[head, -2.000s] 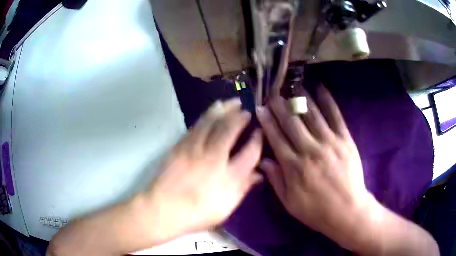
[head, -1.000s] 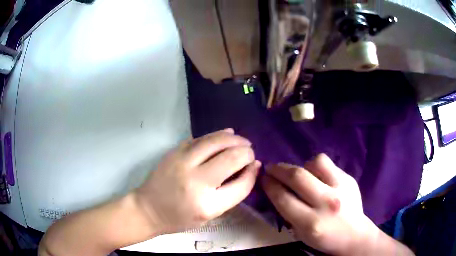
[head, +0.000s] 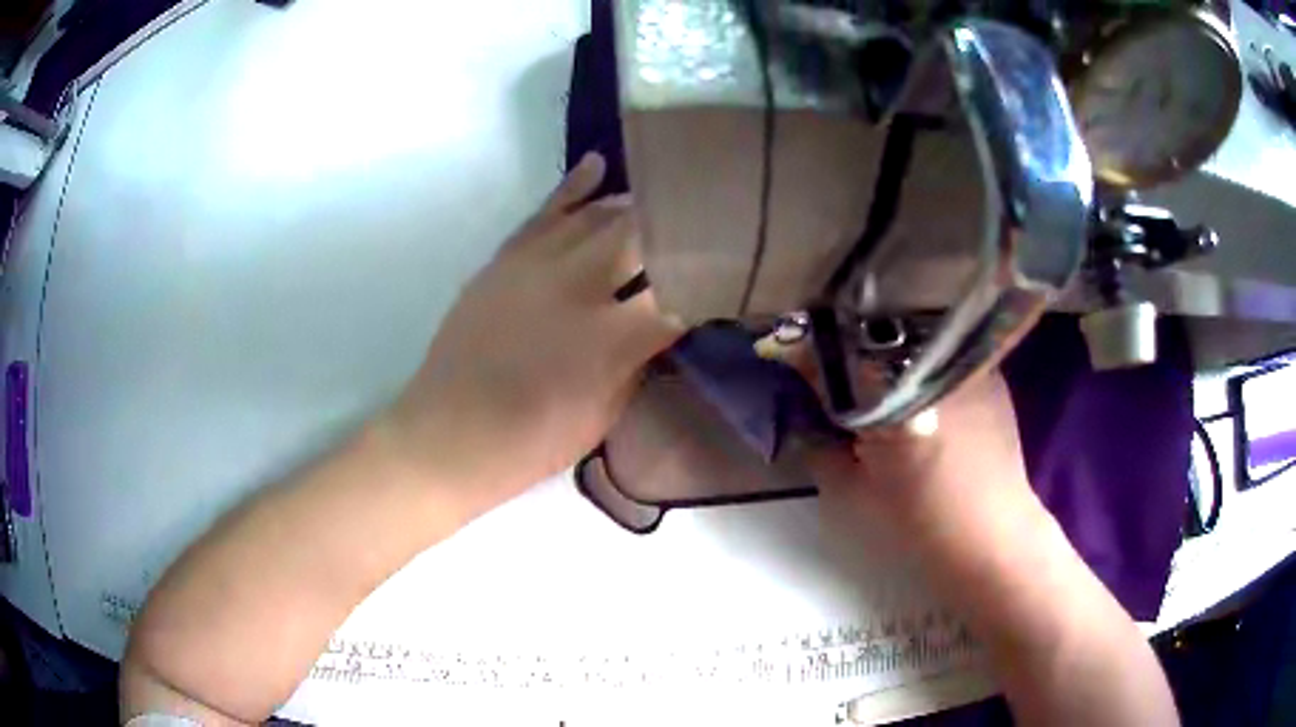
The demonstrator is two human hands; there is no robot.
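Observation:
Purple cloth (head: 1102,455) lies under the sewing machine head (head: 697,213), hanging to the right of my right forearm. A folded corner of it (head: 739,391) stands up between my hands, and a dark part shows at the head's upper left. My left hand (head: 554,327) is on the cloth at the head's left side, its fingertips partly hidden by the head. My right hand (head: 917,447) is at the cloth below the head, its fingers mostly hidden behind the metal parts. The needle area is hidden.
The beige machine bed (head: 711,455) is set into the white table (head: 284,284). A printed ruler (head: 569,665) runs along the front edge. A bright purple item (head: 17,438) is at the left edge. A black-framed object (head: 1265,422) is at the far right.
The cloth has moved back and away from the front edge, baring the bed and ruler. My left hand has moved up beside the head, my right hand up under it. The view has shifted closer to the head.

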